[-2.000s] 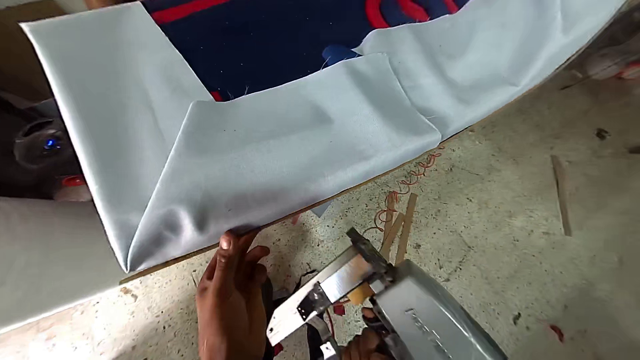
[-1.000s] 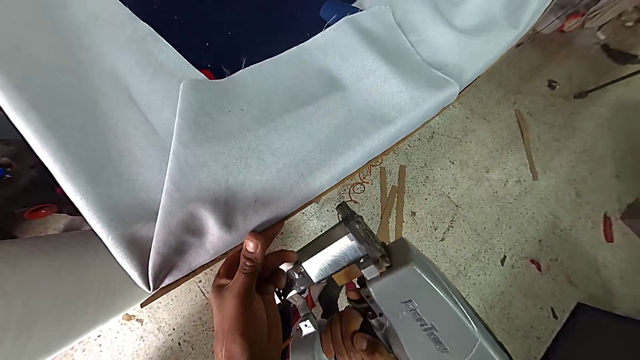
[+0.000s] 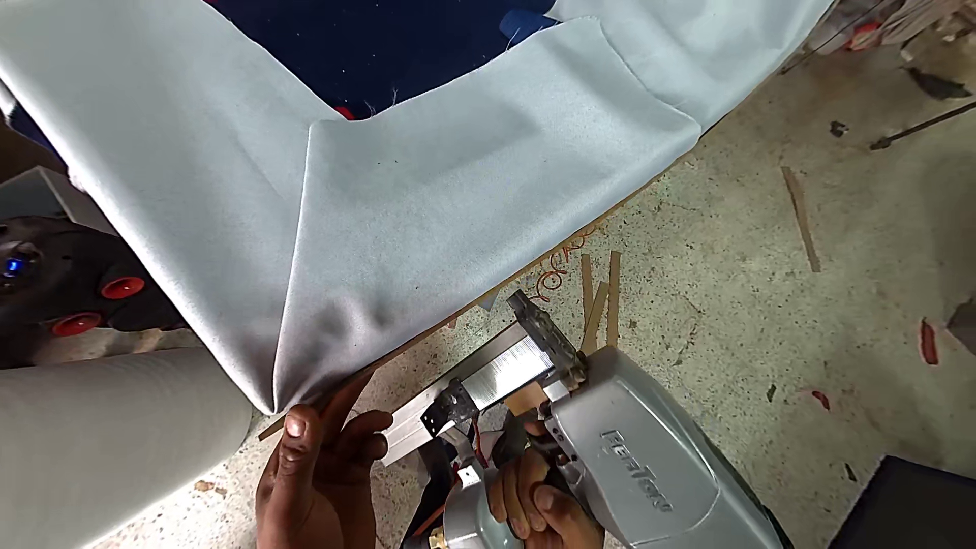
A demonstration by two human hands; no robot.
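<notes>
Pale grey fabric [image 3: 473, 183] is folded over the edge of a panel, with a diagonal fold running down to the lower-left corner. Near that corner my left hand [image 3: 320, 465] pinches the fabric and the panel edge, thumb on top, fingers beneath. My right hand [image 3: 541, 496] is wrapped round the handle of a grey pneumatic stapler [image 3: 640, 457], whose head and magazine point up and left, a little below the panel edge. The stapler's nose is apart from the fabric. Dark blue cloth [image 3: 381, 46] shows inside the folded border.
A roll of pale material [image 3: 114, 435] lies at the lower left, below a black machine with red knobs [image 3: 84, 290]. Thin brown strips [image 3: 613, 297] and a coiled orange hose [image 3: 553, 278] are on the speckled floor. A dark flat piece [image 3: 915, 507] lies at the lower right.
The left hand has moved left along the panel edge to the folded corner. The stapler remains in the right hand. The view has come closer to the fabric.
</notes>
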